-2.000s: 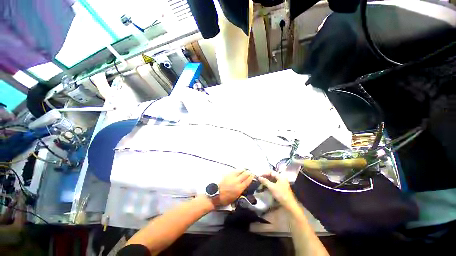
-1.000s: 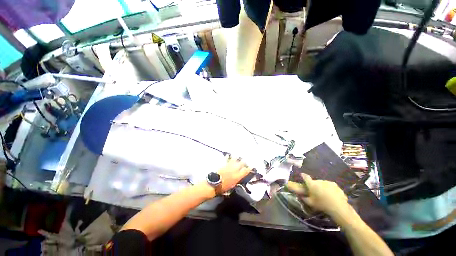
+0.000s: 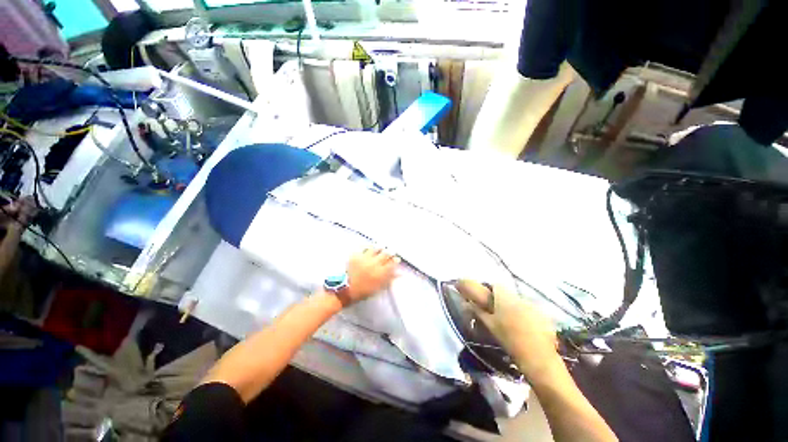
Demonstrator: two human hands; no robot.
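Note:
The white garment (image 3: 346, 203) lies over the navy pressing board (image 3: 251, 186), whose rounded end shows at the left. Dark narrow seam lines run along the cloth. My left hand (image 3: 371, 272), with a watch at the wrist, rests on the garment, its fingertips by a seam line; whether it pinches cloth is not clear. My right hand (image 3: 501, 315) is closed on the steam iron (image 3: 471, 324), which sits on the garment right of my left hand, its pointed end toward the upper left. My right hand hides part of the iron.
A blue support arm (image 3: 423, 112) stands behind the board. A machine with gauges (image 3: 177, 129) is at the left. A black hose (image 3: 635, 268) runs at the right, above the dark rest pad (image 3: 626, 388). A cloth pile (image 3: 130, 380) lies at lower left. Part of another person's hand (image 3: 17, 211) shows at the left edge.
My right hand first took hold of the iron at the right, then brought it left and up onto the garment. My left hand stays on the cloth. The camera view has shifted.

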